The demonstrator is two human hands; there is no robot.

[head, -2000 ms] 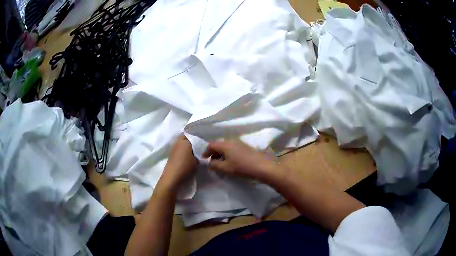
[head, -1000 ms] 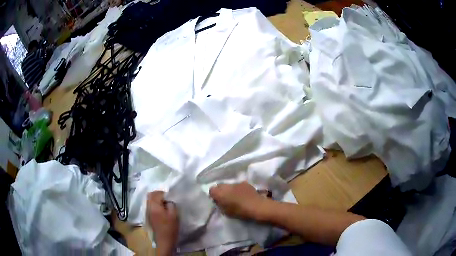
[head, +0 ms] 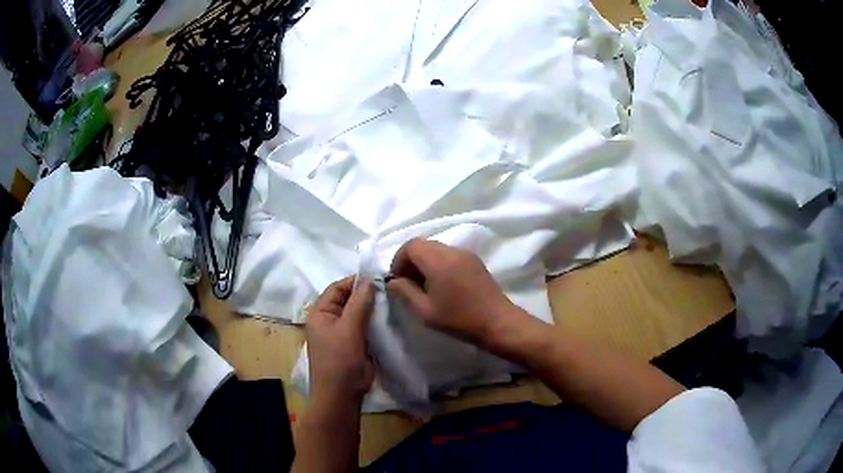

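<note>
A white jacket (head: 462, 139) lies in front of me, its lower front gathered up near my body. My left hand (head: 344, 328) pinches a fold of it between thumb and fingers. My right hand (head: 442, 285) is just to the right, its fingertips at the same fold, with something small and dark between them that I cannot make out. A dark round button (head: 436, 83) shows on the jacket front above. The underside of the fold is hidden.
Black hangers (head: 199, 102) lie tangled at the upper left, one pointing down (head: 222, 249). White garment heaps stand at left (head: 97, 305) and right (head: 739, 175). Wooden table surface (head: 647, 300) shows at right. A green item (head: 79, 129) is at far left.
My hands have come closer together and raised a fold of the jacket between them. The view has shifted, so the jacket's neck and its hanger are out of the picture.
</note>
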